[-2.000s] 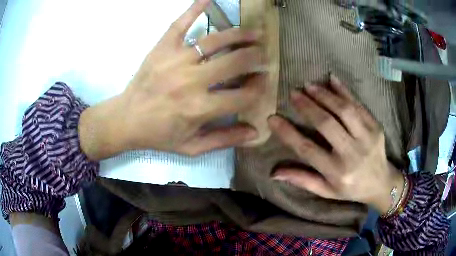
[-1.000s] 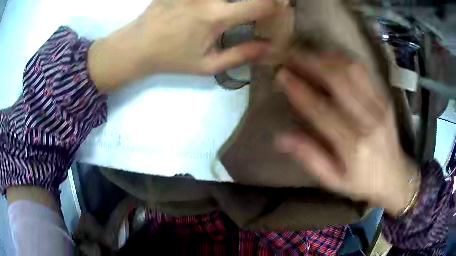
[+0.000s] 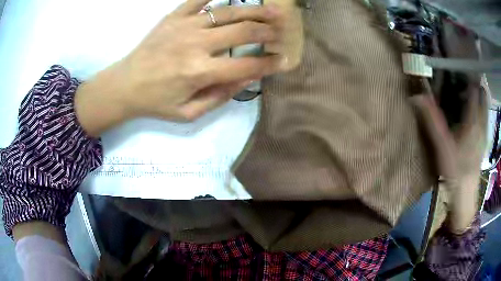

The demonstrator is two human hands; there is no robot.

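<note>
A brown ribbed cloth (image 3: 329, 121) lies on the white machine table (image 3: 170, 148) and hangs over its near edge. A tan card pattern (image 3: 294, 41) lies along the cloth's left edge at the top. My left hand (image 3: 187, 60), with a ring, lies over the card with its fingertips pressing on it. My right hand (image 3: 458, 142) is blurred at the cloth's right edge; its fingers are partly unclear, and I cannot tell if it grips the cloth. A shiny metal plate (image 3: 247, 90) shows under my left fingers.
Machine parts with a small white knob (image 3: 417, 65) stand at the top right, beside a grey bar. Printed ruler marks (image 3: 165, 167) run along the table's near edge. A red and navy checked apron (image 3: 220, 266) is below the table edge.
My right hand has moved from the middle of the cloth to its right edge. The cloth lies more spread out, with soft folds. My left hand has shifted slightly left and stays at the card.
</note>
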